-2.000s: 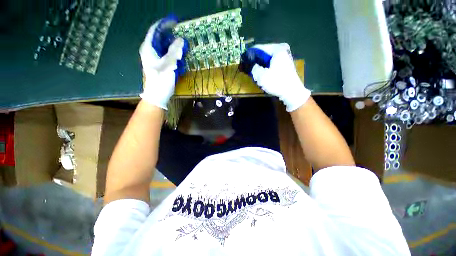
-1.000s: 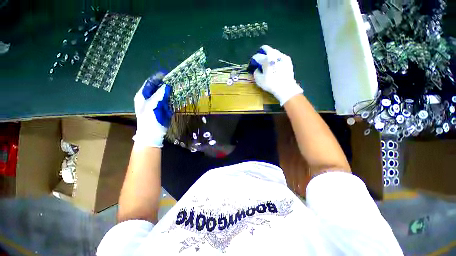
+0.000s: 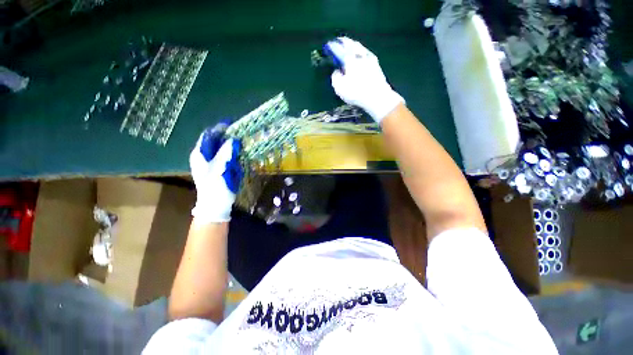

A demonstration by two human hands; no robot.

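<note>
My left hand [image 3: 221,159], in a white glove with blue fingers, grips the left end of a green PCB panel [image 3: 260,116]. The panel is tilted over the left end of the yellow strip [image 3: 326,151]. Dark wires and white round parts [image 3: 291,196] hang from it below the bench edge. My right hand [image 3: 355,66], gloved alike, is farther back over the green bench. Its fingers are closed on a narrow PCB row [image 3: 318,57]; only the row's left end shows, the rest is hidden by the hand. Thin pale rails [image 3: 347,125] lie along the yellow strip with some wired parts.
Another PCB panel [image 3: 165,93] lies at left beside scattered small parts [image 3: 114,93]. A long white block [image 3: 479,97] borders the tangled board pile [image 3: 569,104] at right. Open cardboard boxes [image 3: 149,236] stand below the bench.
My right hand has moved from the yellow strip back to the PCB row, which lay uncovered on the bench a second ago. My left hand still holds the panel. The view has shifted slightly.
</note>
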